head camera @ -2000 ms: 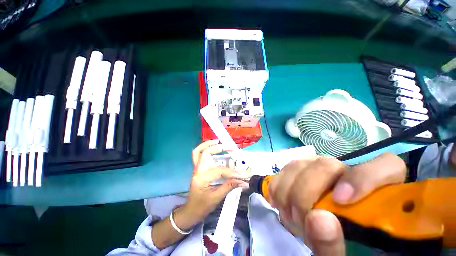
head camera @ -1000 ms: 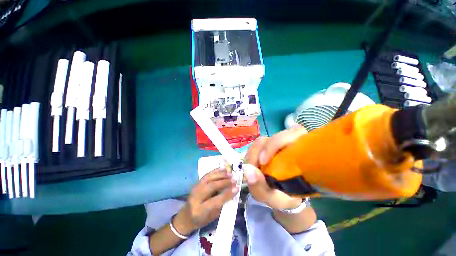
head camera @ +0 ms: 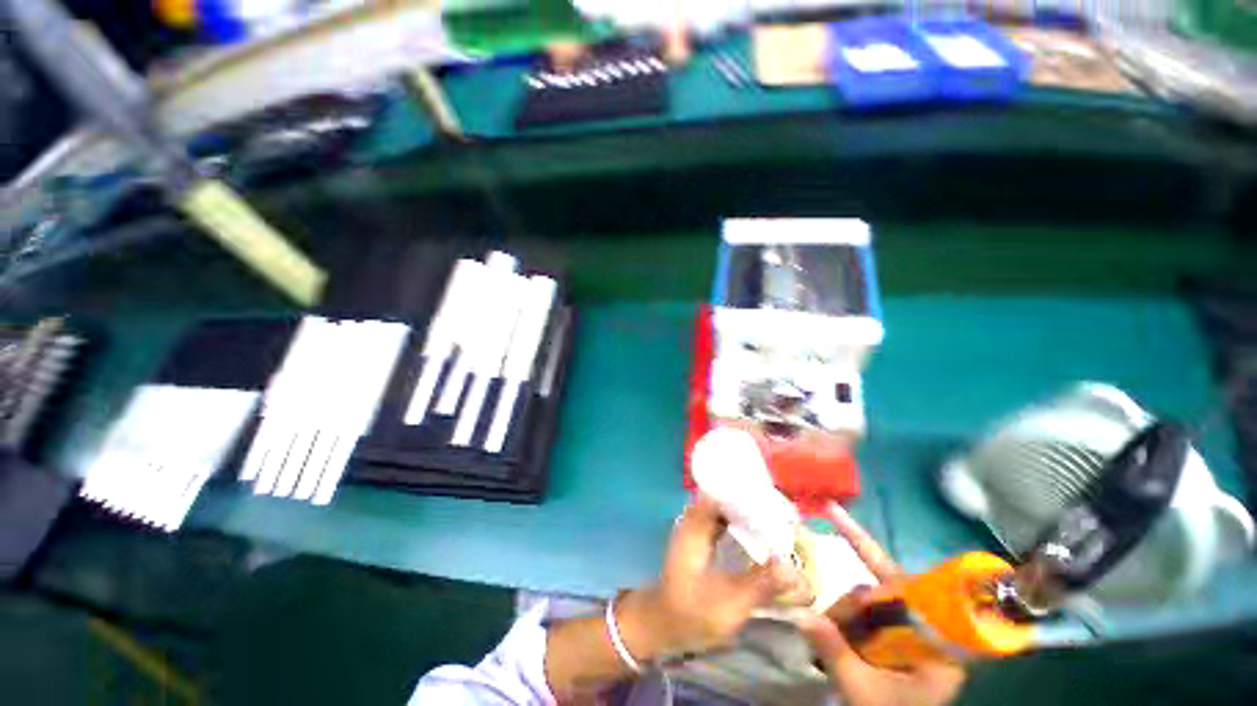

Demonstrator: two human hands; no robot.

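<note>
The picture is blurred. My left hand, bare with a white band at the wrist, grips a white leg assembly whose rounded end points up and away, in front of the feeder. My right hand is at the lower right, around the orange electric screwdriver, one finger stretched forward. The hands are close together at the bench edge. The driver's tip and the part's lower end are hidden by the fingers. A pale yellowish-white fixture shows between the hands.
The white and blue screw feeder stands on a red base. A pale fan is at right, partly behind the driver's dark upper end. White stick units lie in rows at left, some on stacked black trays. Blue bins stand on the far bench.
The view has swung up and left, showing the far bench. The long white arms seen spread earlier no longer show spread. The screwdriver appears lower and smaller, at the right hand.
</note>
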